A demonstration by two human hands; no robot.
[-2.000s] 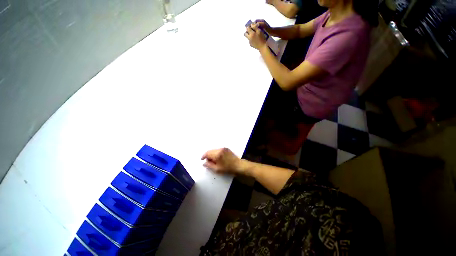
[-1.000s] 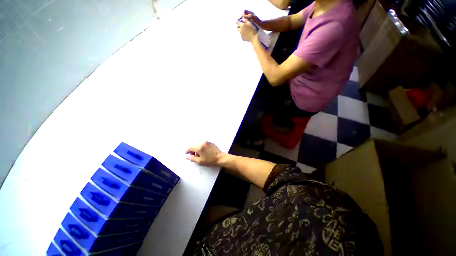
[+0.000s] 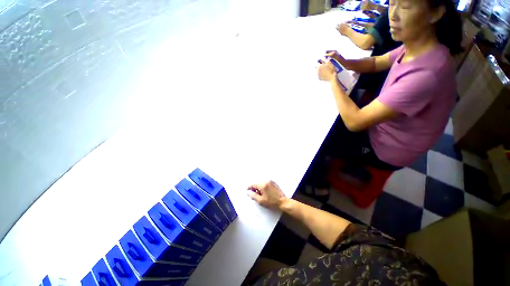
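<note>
A row of several blue retail boxes (image 3: 151,232) stands side by side on the white table at the lower left of the head view, with thin white lines between them. The row runs out of the bottom edge. A blue and white piece (image 3: 47,281) shows at the bottom left, apart from the row. My right hand (image 3: 267,194) rests on the table just right of the row's far end, not touching it. Its fingers are loosely curled and a little apart, with nothing seen in them. My left hand is out of the picture.
A person in a pink top (image 3: 416,95) sits on a red stool at the table's right edge, holding a blue and white box (image 3: 342,77). Another person's arms are beyond. An open brown carton (image 3: 442,246) stands at the lower right.
The view has swung, so the table, boxes and people sit further right and more of the far end shows. The blue and white piece at the bottom left has come into view.
</note>
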